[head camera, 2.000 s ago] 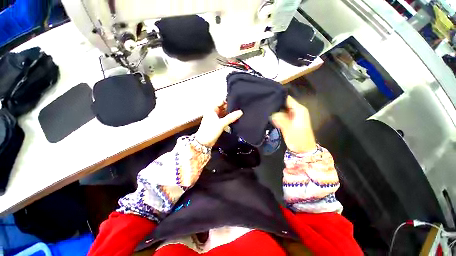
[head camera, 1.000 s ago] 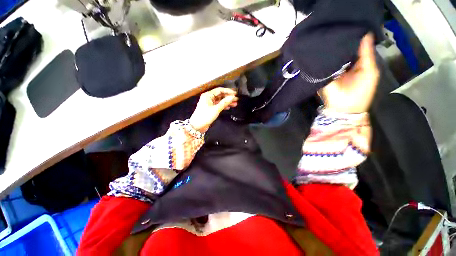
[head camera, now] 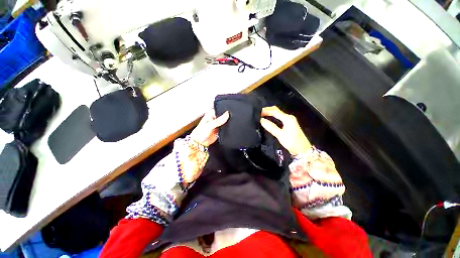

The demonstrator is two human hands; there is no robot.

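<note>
A black fabric pouch [head camera: 241, 123] is held over my aproned lap, just off the table's front edge, with its flat rounded face up. Its lower part hangs open in shiny dark folds. My left hand [head camera: 208, 128] grips its left edge, thumb on top. My right hand [head camera: 286, 130] is at its right edge with the fingers bent against it; the fingertips are partly hidden. Another black pouch piece [head camera: 119, 114] lies near the needle area of the white sewing machine [head camera: 166, 10].
A flat dark panel [head camera: 71, 134] lies left of that piece on the white table [head camera: 118, 156]. Black pieces [head camera: 17, 176] are stacked at far left. More black pieces lie behind the machine arm [head camera: 171, 41] and at far right [head camera: 291, 25]. Red-handled snips [head camera: 225, 61] lie right of the machine.
A second ago my right hand held the black fabric out to the upper right and my left hand was apart from it. Now both hands are together at the pouch. The view has also shifted.
</note>
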